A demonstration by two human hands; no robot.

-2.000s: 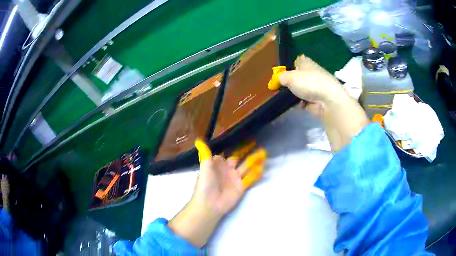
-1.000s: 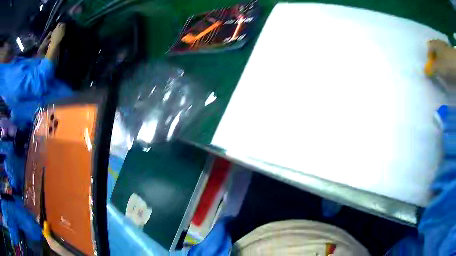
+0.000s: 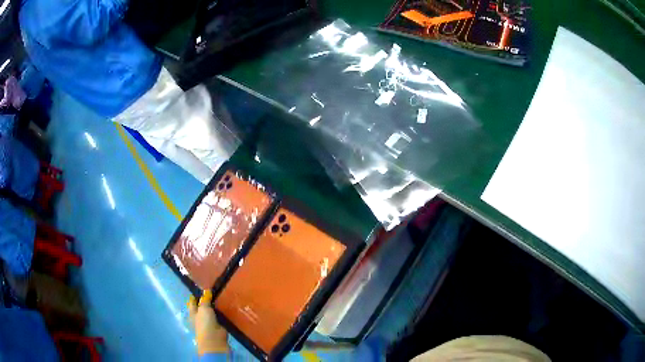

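My left hand (image 3: 208, 327), with yellow-orange finger cots, grips the lower left edge of a black foam tray (image 3: 245, 249). The tray is tilted in view near the bench's front edge. Two tablets lie side by side in it, copper-orange backs up, with dark round camera lenses: a shiny left tablet (image 3: 219, 233) and a right tablet (image 3: 279, 283). A dark green surface shows just behind the tray; I cannot tell whether the tray rests on it. My right hand is not in view.
Crumpled clear film (image 3: 368, 106) lies on the green bench behind the tray. Printed screen film (image 3: 460, 25) lies at the top, a white work mat (image 3: 580, 177) at right. A person in blue (image 3: 92, 56) stands upper left beside black trays (image 3: 240, 32). Blue floor shows at left.
The view has swung left. The tray with both tablets, earlier in front of the partition, is now at the bench's near left side in my left hand. My right hand has left the picture.
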